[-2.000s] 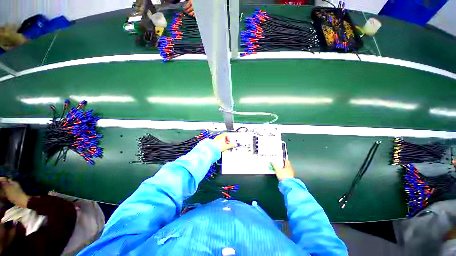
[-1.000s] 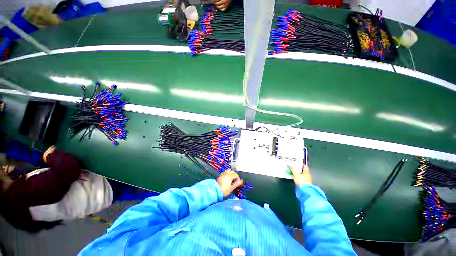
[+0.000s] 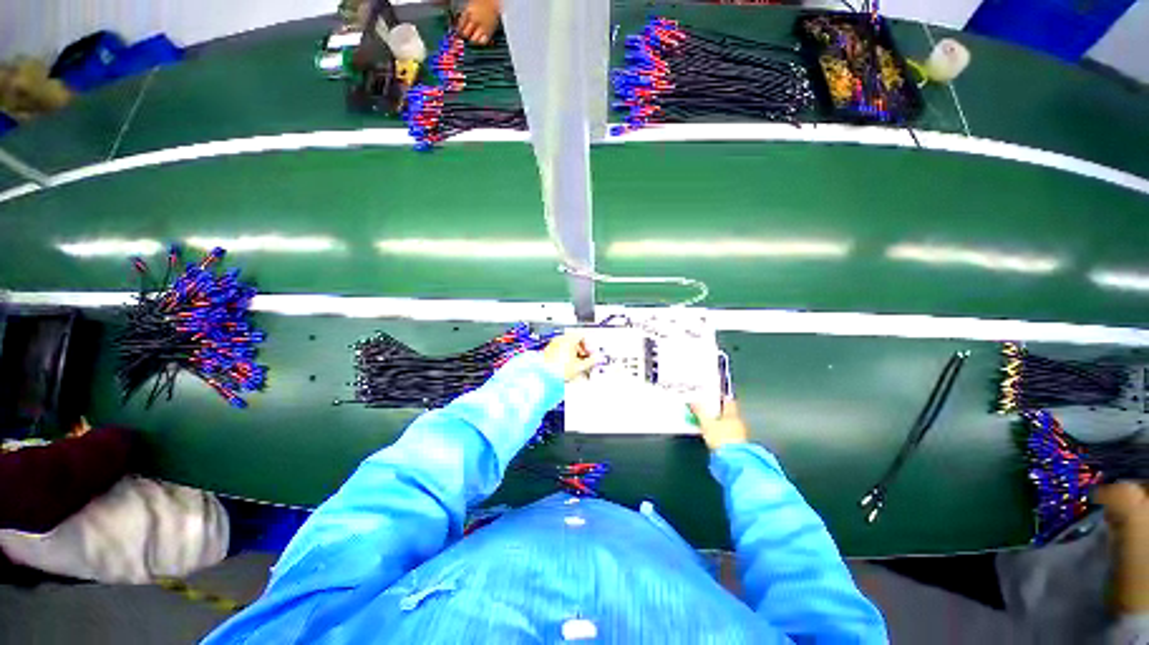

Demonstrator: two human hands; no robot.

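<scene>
A flat white test unit (image 3: 636, 406) with a dark block on top lies in front of me. My left hand (image 3: 572, 358) is at its left edge with the fingers close together; whether it holds a lead end is too small to tell. My right hand (image 3: 721, 426) rests at the unit's lower right corner, beside a green spot. A bundle of black cable leads (image 3: 422, 374) with red-and-blue ends lies left of the unit, partly hidden by my left sleeve. A few red-and-blue ends (image 3: 583, 478) lie near the bench edge close to my body.
A grey upright (image 3: 573, 164) stands behind the unit, with a pale cord. A fanned lead bundle (image 3: 202, 328) and a black bin (image 3: 40, 365) are at left. Two loose leads (image 3: 917, 435) and more bundles (image 3: 1056, 473) are at right. People's arms show at both sides and opposite.
My left hand has moved from the red-and-blue ends near the bench edge up to the unit's left edge. My right hand has stayed at the unit's lower right. The view has turned.
</scene>
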